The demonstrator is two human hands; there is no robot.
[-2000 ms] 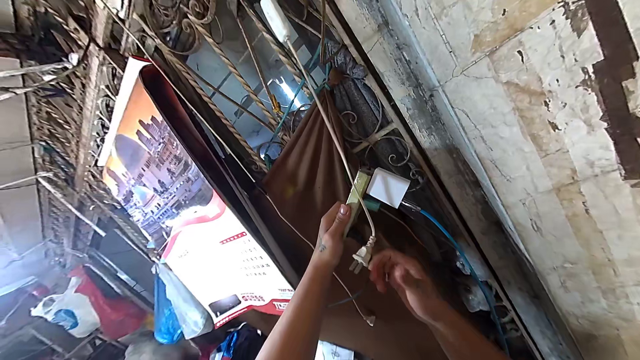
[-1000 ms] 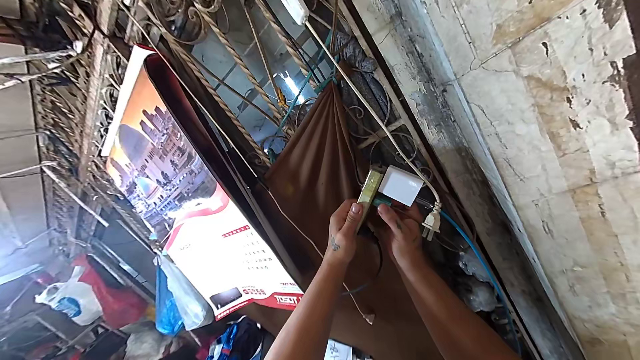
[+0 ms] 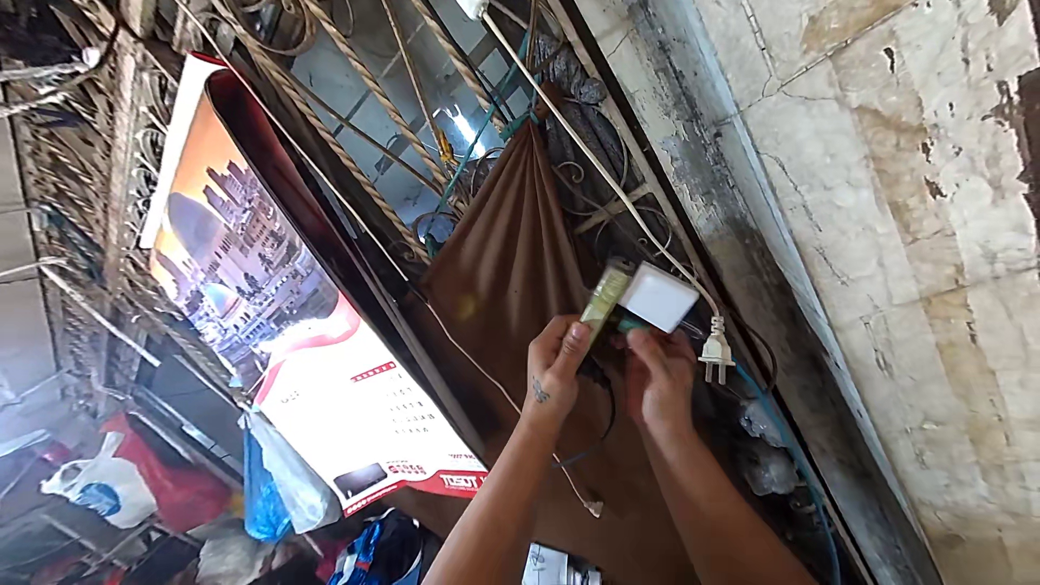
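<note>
My left hand (image 3: 557, 366) grips a flat yellow-green object (image 3: 605, 299), perhaps a device or box, by its lower end. Right beside it is a white square box (image 3: 658, 297), tilted. My right hand (image 3: 662, 374) is just under the white box, its fingertips at a small green part (image 3: 630, 323); whether it grips this is hard to tell. A white cord (image 3: 597, 162) runs down from the top to a two-pin plug (image 3: 716, 351), which hangs to the right of my right hand. A dark thin cable (image 3: 609, 414) loops below the hands.
Brown cloth (image 3: 512, 236) hangs tied to a metal grille (image 3: 357, 73) behind my hands. A printed calendar (image 3: 325, 349) hangs at left, with plastic bags (image 3: 296, 471) below. A stained stone wall (image 3: 894, 203) stands at right. A thin cord ends in a small connector (image 3: 595, 509); a blue cable (image 3: 792, 439) runs down.
My right hand was apart from the white box two seconds ago and is now just beneath it. The plug hung between my hands then; now it hangs right of my right hand.
</note>
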